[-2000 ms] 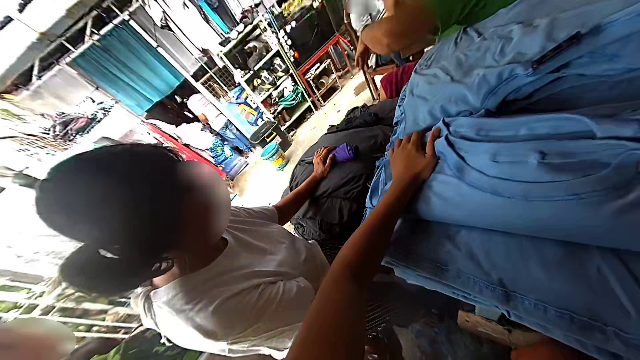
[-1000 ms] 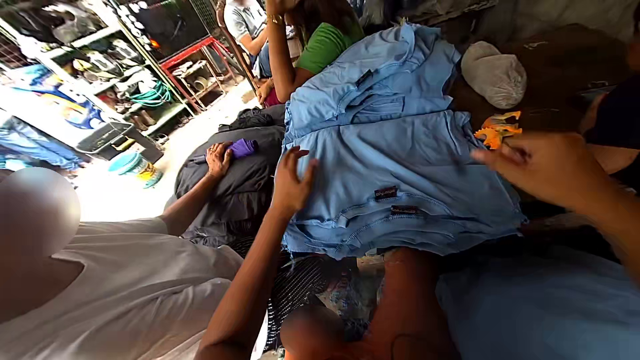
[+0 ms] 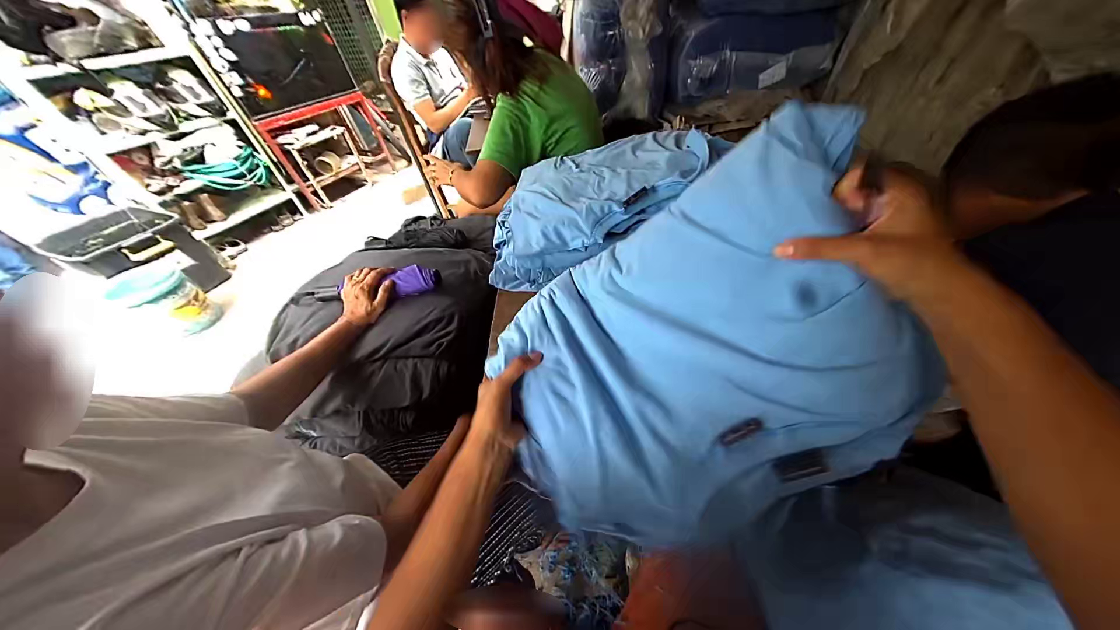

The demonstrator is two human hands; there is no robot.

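A stack of light blue garments (image 3: 700, 332) with dark labels is raised and tilted between my hands. My left hand (image 3: 503, 394) grips its left edge, thumb on top and fingers beneath. At the upper right edge, my right hand (image 3: 892, 219) holds the cloth, its thumb lying across the top; motion blurs it. Behind the stack lies another pile of light blue garments (image 3: 604, 192). More blue cloth (image 3: 910, 551) shows at the lower right, below my right arm.
A person in a white shirt (image 3: 201, 516) sits close on the left, one hand by a purple roll (image 3: 413, 281) on a dark cloth bundle (image 3: 394, 341). A person in green (image 3: 547, 114) sits beyond. Wrapped bundles (image 3: 752, 52) stand behind; a dark-haired head (image 3: 1032, 149) is at right.
My hands have taken hold of the front blue stack, which lay flat a second ago and is now lifted and tilted. My right hand was apart from it then, near an orange object.
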